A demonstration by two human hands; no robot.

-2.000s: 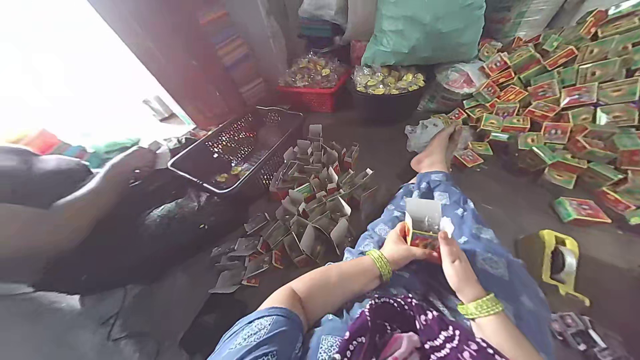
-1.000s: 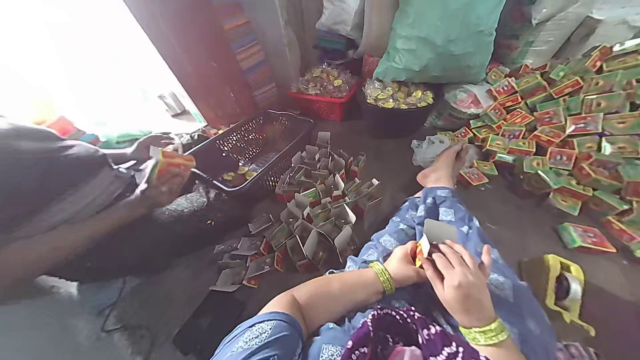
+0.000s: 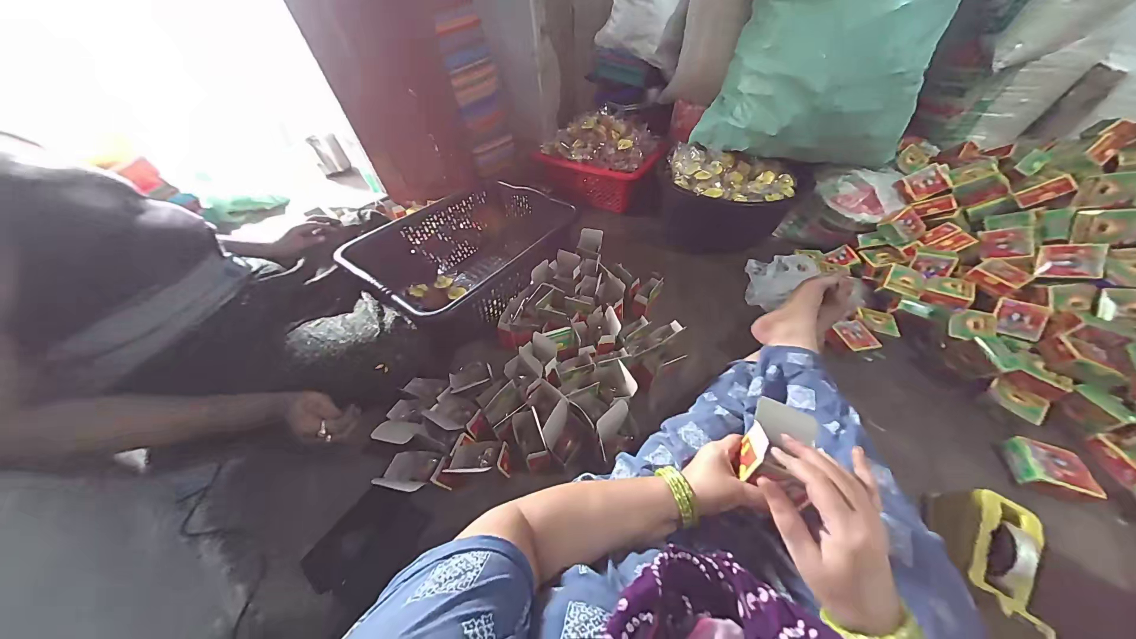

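Observation:
A small red and yellow printed carton (image 3: 753,450) with its pale flap raised is held over my lap. My left hand (image 3: 717,479) grips it from the left side. My right hand (image 3: 839,519) lies against its right side, fingers spread near the flap; whether it holds the carton too is hard to tell. Left of my leg, many open cartons (image 3: 568,382) stand packed together on the floor with their flaps up. To my right lies a heap of closed red and green cartons (image 3: 1021,244).
A black plastic basket (image 3: 541,209) holds a few wrapped pieces. Behind are a red basket (image 3: 603,186) and a dark tub (image 3: 723,217) of wrapped pieces. A yellow tape dispenser (image 3: 1007,550) sits at right. At left sits another person, one hand (image 3: 318,417) low by the open cartons.
The other person's hand, which held a carton beside the black basket one second ago, is now lower and holds no carton. My hands stay around the carton, my right-hand fingers more spread.

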